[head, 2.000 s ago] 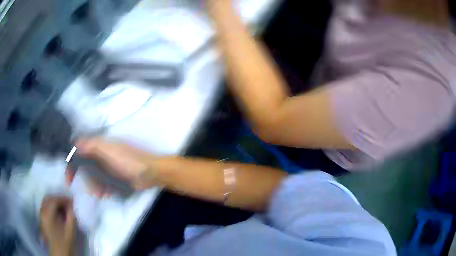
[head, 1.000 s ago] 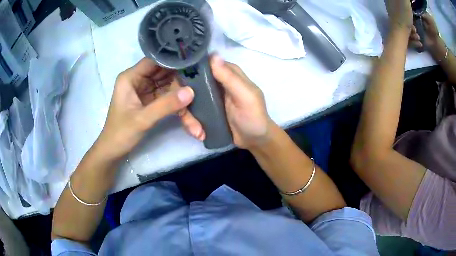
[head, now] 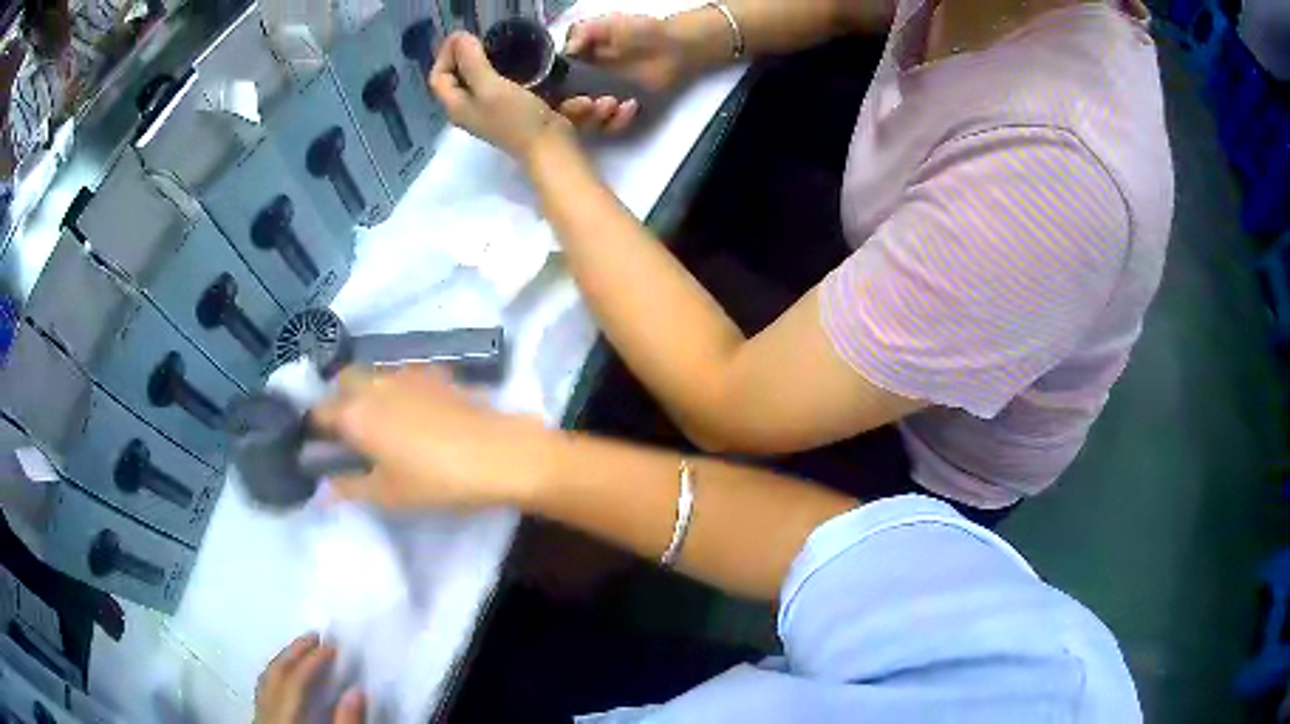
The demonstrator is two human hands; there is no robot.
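Note:
A dark grey handheld fan point(head: 272, 450) is in my right hand point(head: 425, 441), its round head past my fingers; the hand is blurred and hides most of the handle. A second grey fan point(head: 439, 348) lies on the white foam-covered table point(head: 227, 573), just beyond my right hand, its ribbed head toward the boxes. My left hand point(head: 309, 682) is at the bottom edge, partly cut off, fingers apart and holding nothing visible. A white sleeve point(head: 361, 580) lies limp between my hands.
A row of blue-grey retail boxes point(head: 184, 389) with fan pictures backs the table. A co-worker in a striped pink shirt point(head: 990, 255) sits to my right, holding a fan point(head: 519, 51) in both hands. Blue stools stand at the far right.
The view has swung to the right. A second ago both my hands were at a fan; now my right hand holds a fan near the one lying down, and my left hand is apart from it.

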